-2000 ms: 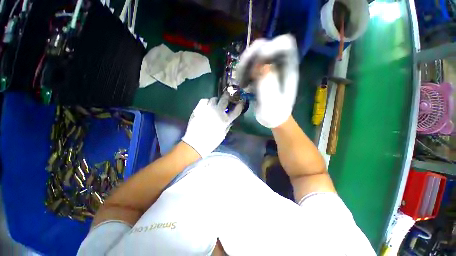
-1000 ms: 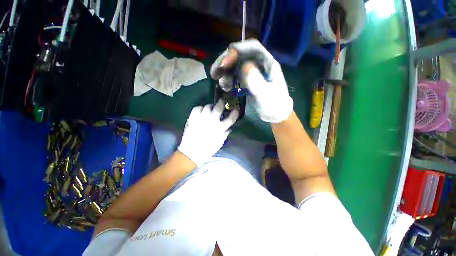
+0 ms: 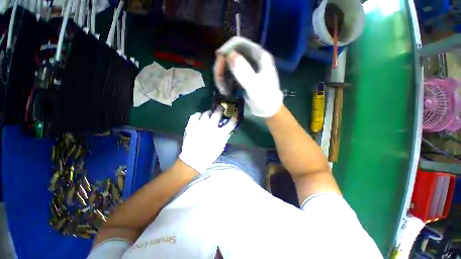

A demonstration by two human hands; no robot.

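A black motor/gear unit (image 3: pixel 231 107) lies on the dark green bench top in front of me, with a brass-coloured part showing in its near end and a pale rod pointing away beyond my right hand. My left hand (image 3: pixel 206 137), in a white glove, holds the near left side of the unit with its fingertips. My right hand (image 3: pixel 252 76), gloved and with bare fingertips showing, is over the far part of the unit and hides it. Whether it pinches something is not clear.
A crumpled rag (image 3: pixel 167 83) lies left. Black stacked units (image 3: pixel 81 76) stand farther left above a blue bin (image 3: pixel 132 162) of brass-coloured parts. A white grease pot (image 3: pixel 318 23) with an orange-red stick is back right. A yellow tool (image 3: pixel 317 110) and hammer handle (image 3: pixel 335 126) lie right.
My right hand has moved slightly left from over the unit's right side. The unit's near end with the brass-coloured part now shows more clearly. My left hand stays at the unit.
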